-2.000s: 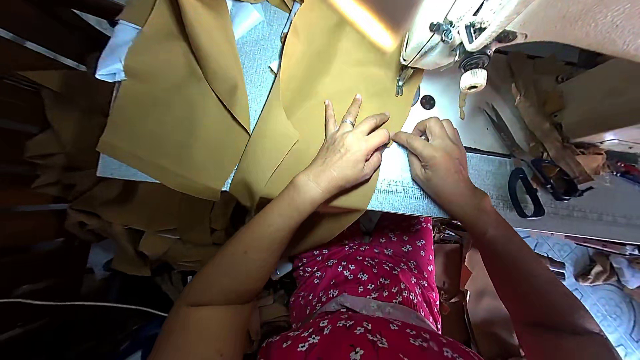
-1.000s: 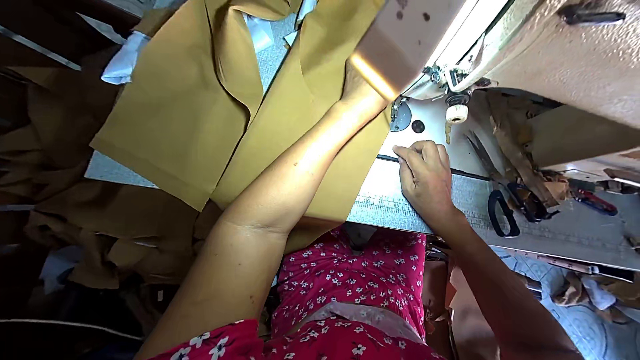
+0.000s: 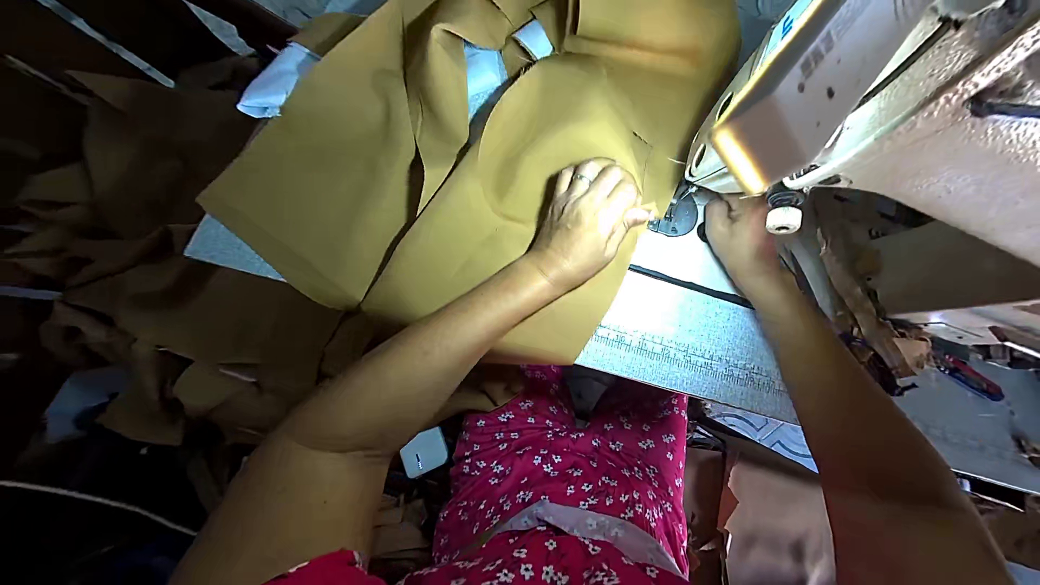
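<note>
Tan fabric (image 3: 520, 203) spreads in large pieces over the table of a sewing machine (image 3: 788, 106). My left hand (image 3: 591, 211) presses on the fabric near its right edge, with thumb and forefinger close together at a corner beside the needle area. A ring is on one finger. To the right of the presser foot (image 3: 682, 195), my right hand (image 3: 739, 231) rests by the machine head, its fingers bent and partly hidden; whether it holds anything cannot be seen. The round needle-plate cover (image 3: 676, 218) lies between the two hands.
Dark-handled scissors (image 3: 873, 366) lie right of my right forearm, partly hidden, near brown fabric scraps (image 3: 853, 284) and a red-and-dark tool (image 3: 971, 376). A printed ruler scale (image 3: 682, 353) runs along the table's front edge. Heaped brown cloth (image 3: 219, 317) fills the left side.
My left hand, behind the machine head a second ago, is back in front on the fabric. My right hand has moved up toward the presser foot. The fabric is shifted and bunched at the top.
</note>
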